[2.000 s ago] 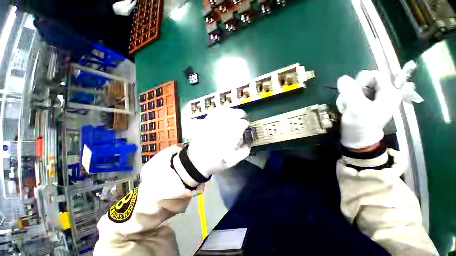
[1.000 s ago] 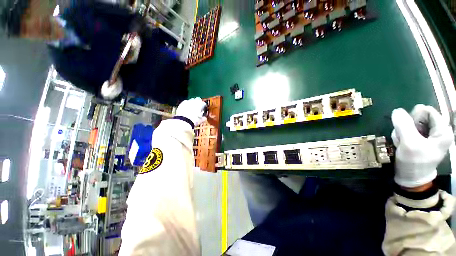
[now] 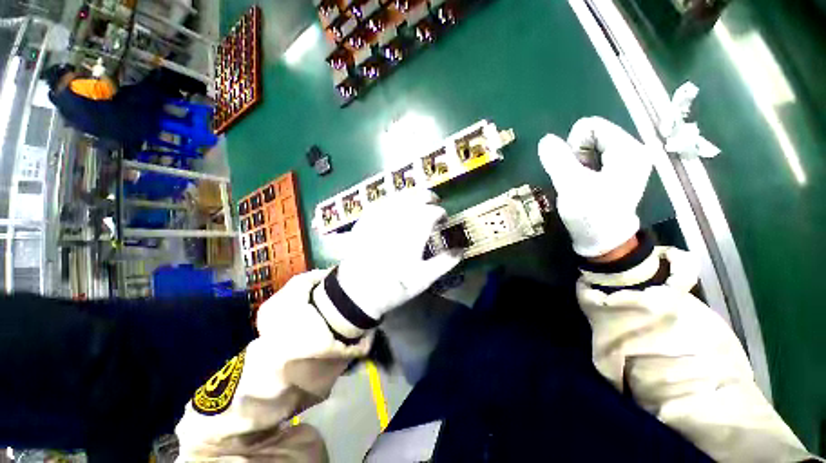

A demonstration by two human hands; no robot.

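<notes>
My left hand (image 3: 385, 258), white-gloved, lies over the left part of the lower fixture (image 3: 518, 217). Its thumb and finger are at a dark square (image 3: 455, 237) in or over a window; whether they grip it is unclear. Two pale, hole-dotted sections show right of it. My right hand (image 3: 600, 185), white-gloved, is raised just right of the fixture, fingers curled, with something small and dark in the gap, too unclear to name. The upper fixture (image 3: 421, 172) lies behind, with six openings and yellow marks. The grid tray (image 3: 288, 222) is at left, with black inserts in several pockets.
Loose black pieces (image 3: 319, 161) lie behind the upper fixture. Strip racks (image 3: 385, 41) with dark pieces are at the back. A second orange-brown grid tray (image 3: 237, 72) is at far left. A crumpled white item (image 3: 690, 122) lies by the right rail. A person (image 3: 109, 99) is beyond the bench.
My left hand has moved from the grid tray back to the lower fixture, covering its left windows. My right hand remains beside the fixture's right end. The camera view has shifted.
</notes>
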